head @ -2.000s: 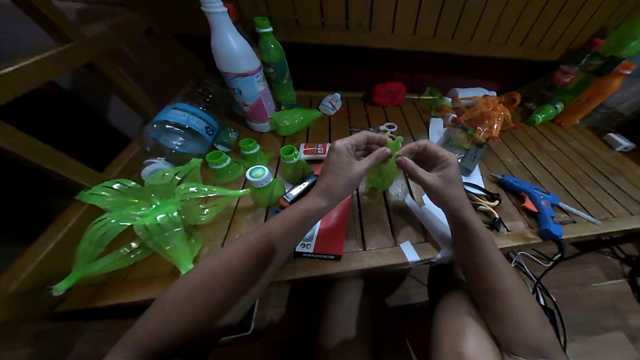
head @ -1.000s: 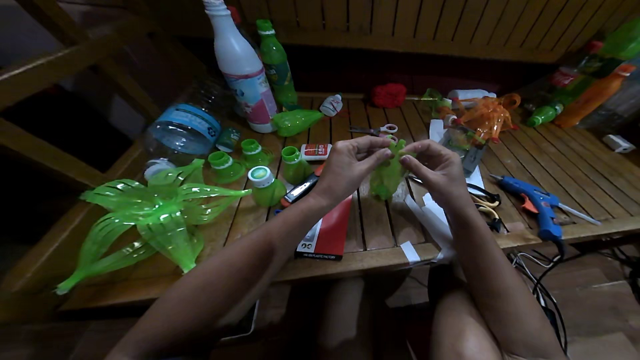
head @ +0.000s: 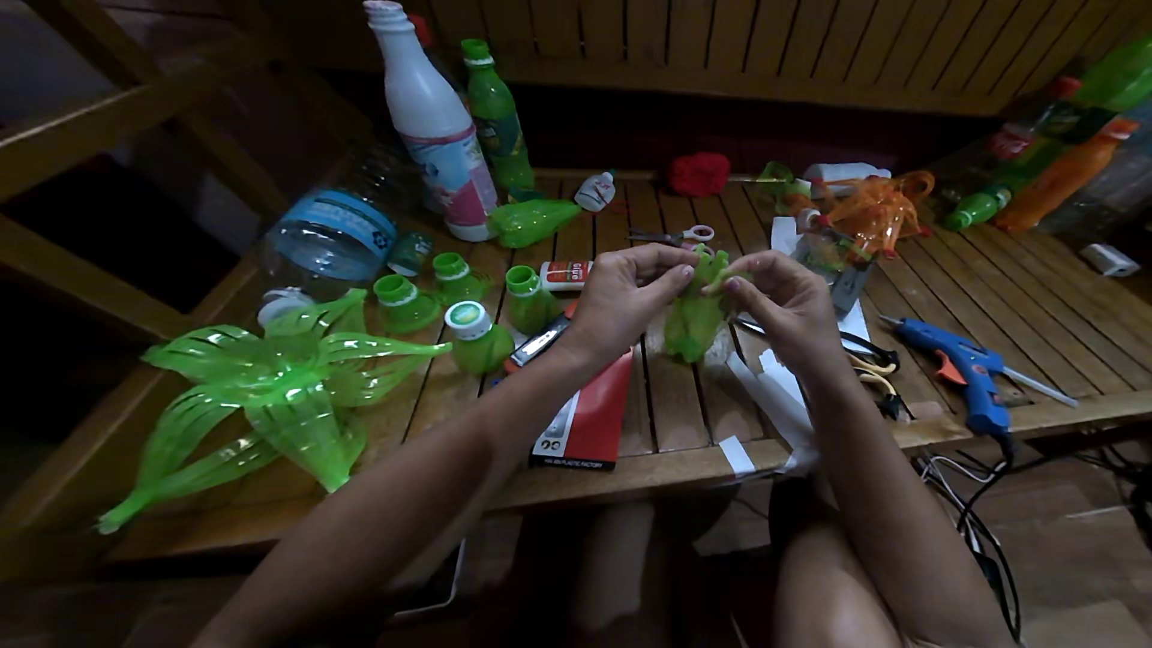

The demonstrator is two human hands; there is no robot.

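Above the front half of the slatted wooden bench, my left hand point(head: 630, 292) pinches the top of a green piece of cut plastic bottle point(head: 693, 324) between thumb and fingertips. My right hand point(head: 781, 301) grips the same top from the other side, thumb toward me. The piece hangs below my fingers. A red box point(head: 598, 409) lies below my left wrist, and a box cutter point(head: 540, 339) is partly hidden by that arm. Beyond my hands are scissors point(head: 697, 236). White paper strips point(head: 778, 396) lie under my right hand, beside dark-handled pliers point(head: 877, 367).
Left stand cut green bottle necks point(head: 405, 306), a large green plastic flower point(head: 288, 387), a clear bottle point(head: 333, 234) and a tall white bottle point(head: 441, 135). Right are a blue glue gun point(head: 967, 364) and its cable, an orange plastic flower point(head: 873, 211) and several bottles point(head: 1062, 180).
Both hands stay nearly in place on the green piece, with small shifts of the fingers. The things on the bench have not plainly moved.
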